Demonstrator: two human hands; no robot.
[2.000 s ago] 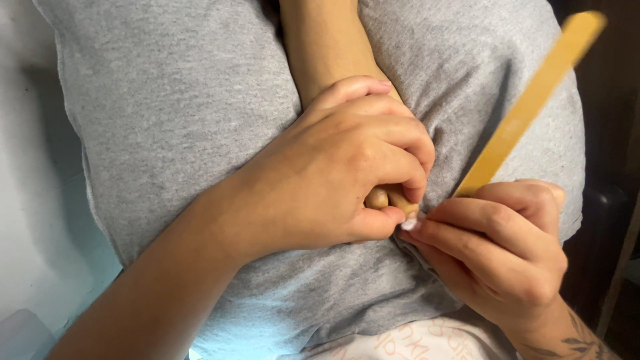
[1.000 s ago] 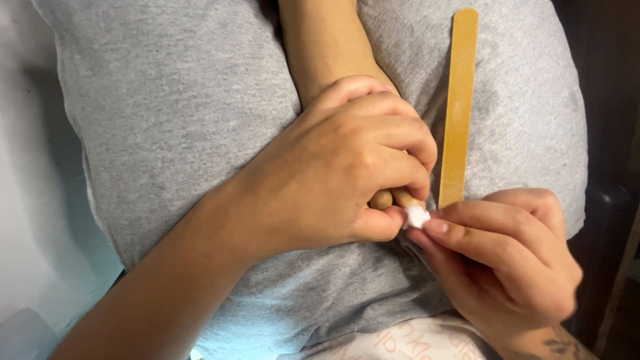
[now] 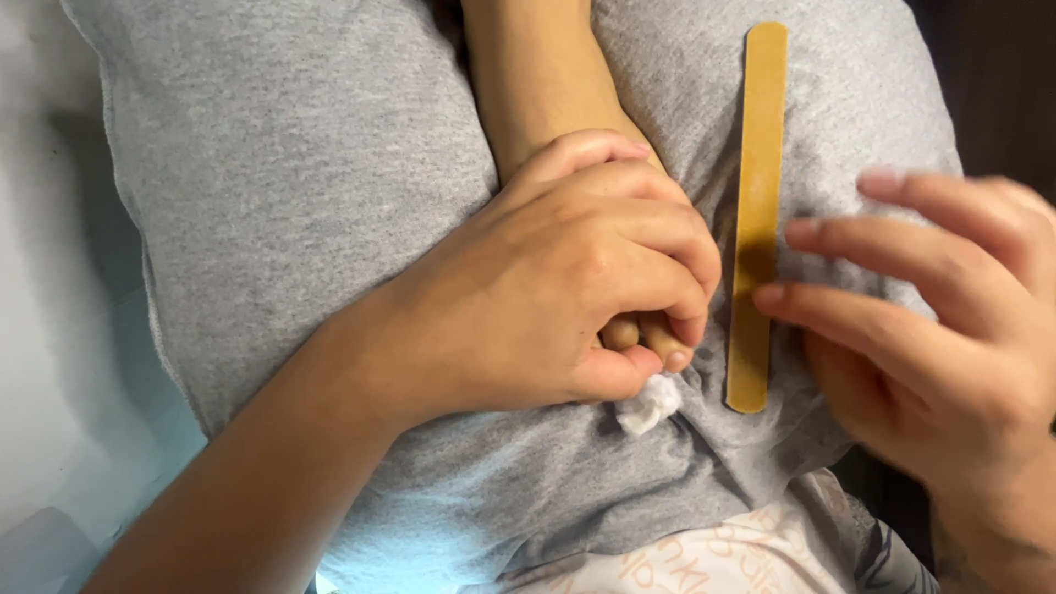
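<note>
My left hand point(image 3: 577, 272) is wrapped over the front of another person's bare foot point(image 3: 549, 74), its thumb and fingers around the toes. Two toes point(image 3: 667, 345) show between them. A small white wad of cotton point(image 3: 649, 404) sits just below my left thumb tip, against the grey cloth. To the right lies a yellow nail file point(image 3: 761, 198), nearly upright in the view, on the same cloth. My right hand point(image 3: 932, 305), slightly blurred, has its fingers spread beside and partly over the file's right edge, holding nothing that I can see.
A grey fabric cushion point(image 3: 313, 140) lies under the foot. White cloth with printed writing point(image 3: 685, 561) shows at the bottom. A pale surface point(image 3: 66, 330) runs down the left side, and dark areas are at the right.
My right hand has let go of the nail file and the white cotton and moved right. The file, earlier held upward from that hand, now lies on the grey cloth. My left hand stays on the foot.
</note>
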